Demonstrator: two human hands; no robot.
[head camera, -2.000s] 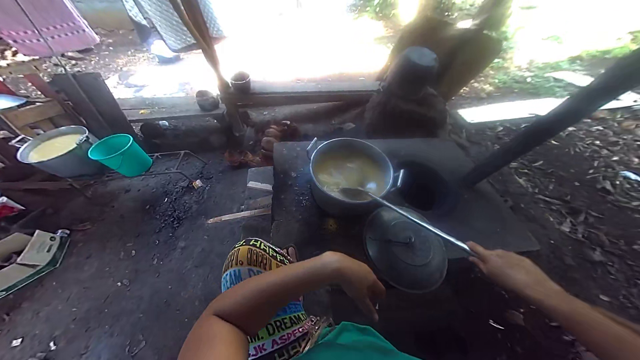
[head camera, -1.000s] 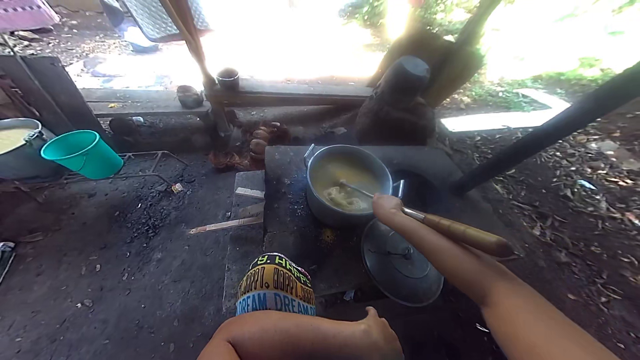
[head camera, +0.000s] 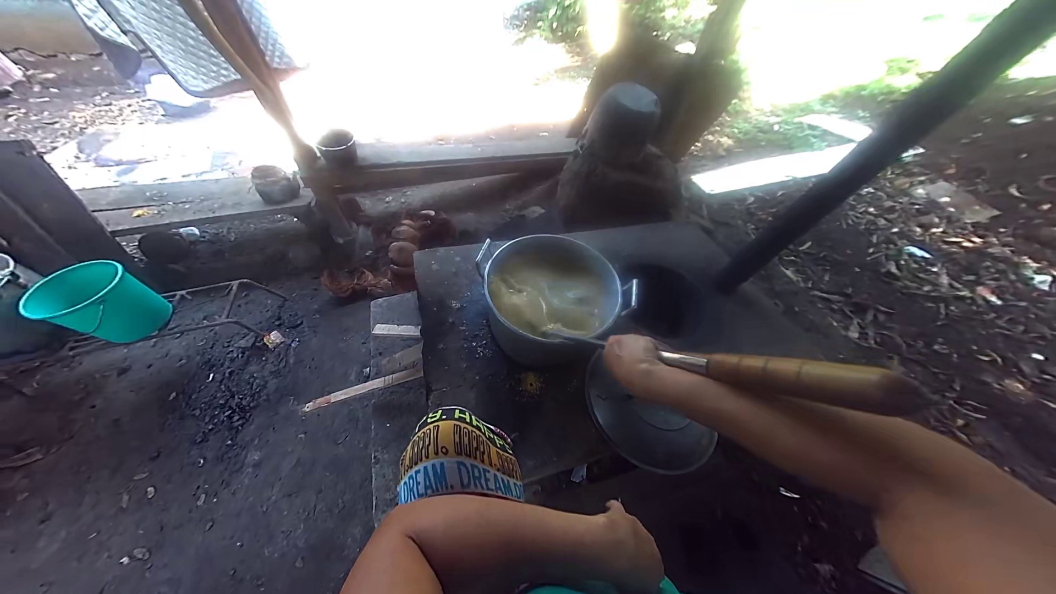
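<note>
My right hand (head camera: 634, 360) grips the metal shaft of a long ladle or spoon (head camera: 792, 375) with a wooden handle, whose far end dips into yellowish, cloudy liquid. That liquid fills much of a two-handled metal pot (head camera: 540, 342) on the dark stove top. Below the pot's right side lies a round metal lid (head camera: 656, 433), partly behind my right forearm. My left hand (head camera: 631, 540) is near my body at the bottom, below the lid; its fingers are mostly hidden and I see nothing in it.
A dark stove opening (head camera: 664, 301) lies right of the pot, near a slanting pole (head camera: 866, 157). A green bucket (head camera: 124, 309) stands at far left by a metal rack (head camera: 235, 301). Wood pieces (head camera: 363, 389) lie left of the stove; coconut husks (head camera: 359, 283) lie behind them.
My right hand has moved from the handle end, two seconds ago, down the shaft toward the pot. The spoon end has shifted within the liquid. The view has moved closer to the stove.
</note>
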